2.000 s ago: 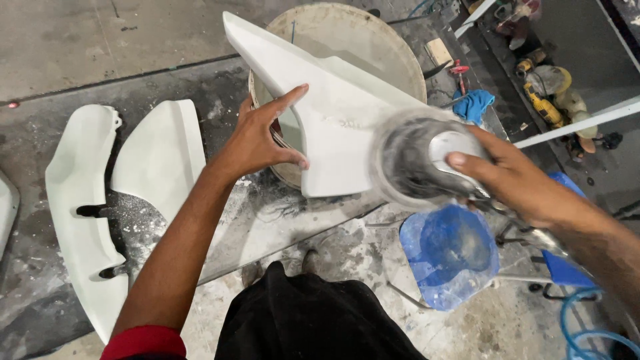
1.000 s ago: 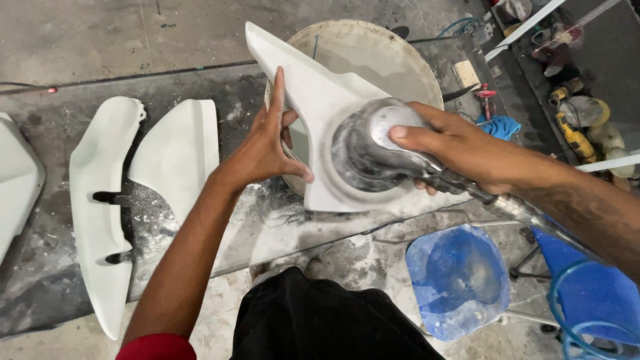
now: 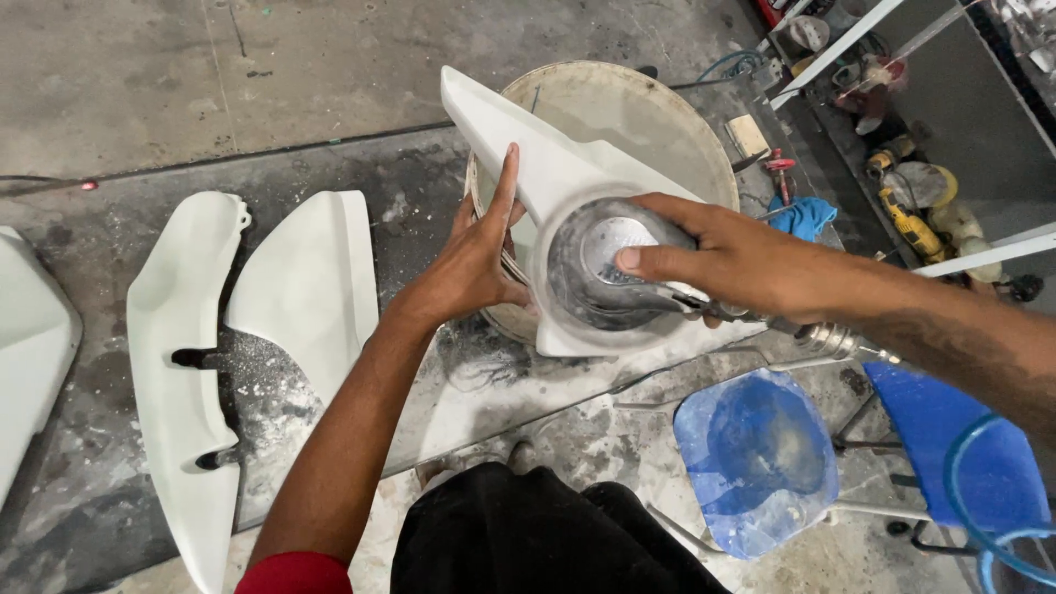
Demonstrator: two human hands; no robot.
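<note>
A white molded panel [image 3: 544,165] with a long tapered tip lies over a round tub [image 3: 709,124] on the dusty workbench. My right hand [image 3: 701,256] grips the top of a pneumatic orbital sander [image 3: 623,256], whose disc rests on the panel's wide lower part. Its hose fitting runs back beneath my right forearm. My left hand [image 3: 478,256] presses the panel's left edge, fingers spread along it and thumb near its lower corner. Two more white panels, a long notched one [image 3: 177,330] and a curved one [image 3: 313,280], lie on the bench to the left.
Another white panel [image 3: 25,346] lies at the far left. Right of the tub are a small tan block [image 3: 747,136], a red-handled tool [image 3: 778,165] and a blue cloth [image 3: 804,216]. A dusty blue stool [image 3: 759,462] and a blue hose [image 3: 961,470] are at lower right; a shelf holds a yellow power tool [image 3: 912,231].
The sander in my right hand has moved from the panel's right part towards its lower left, closer to my left hand. My left hand stays at the panel's left edge.
</note>
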